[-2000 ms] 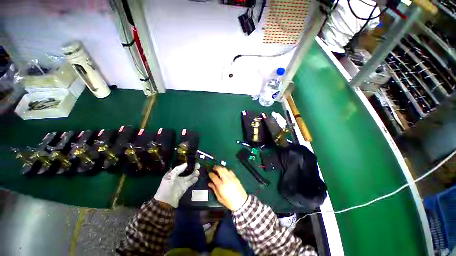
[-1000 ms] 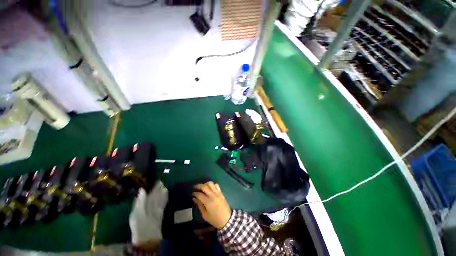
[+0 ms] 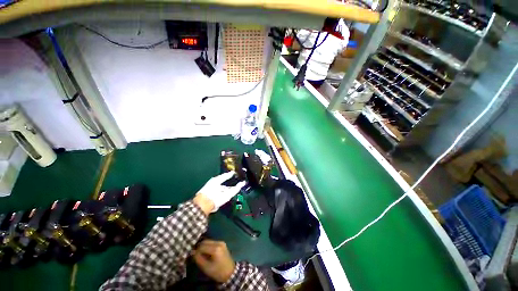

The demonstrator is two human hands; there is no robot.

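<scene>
My left hand (image 3: 218, 192), in a white glove, reaches forward with its fingers around the near end of a black lock unit (image 3: 230, 161) with a brass fitting; I cannot tell if the unit is lifted. A second such unit (image 3: 259, 169) stands just right of it. My right hand (image 3: 214, 260), bare, is near the bench's front edge with fingers curled; what is under or in it is hidden. A green circuit board (image 3: 240, 202) and a long dark strip (image 3: 245, 226) lie right of my left hand.
Several black lock units (image 3: 126, 216) form a row at left. A thin white stick (image 3: 159, 206) lies right of them. A black bag (image 3: 292, 216) lies at right, beside the green conveyor (image 3: 363, 199). A water bottle (image 3: 249, 126) stands by the wall. A person (image 3: 318, 51) is beyond the conveyor.
My left hand has left the end of the left row and reached forward right to the lock unit. My right hand has drawn back and curled. The view has shifted, showing more wall.
</scene>
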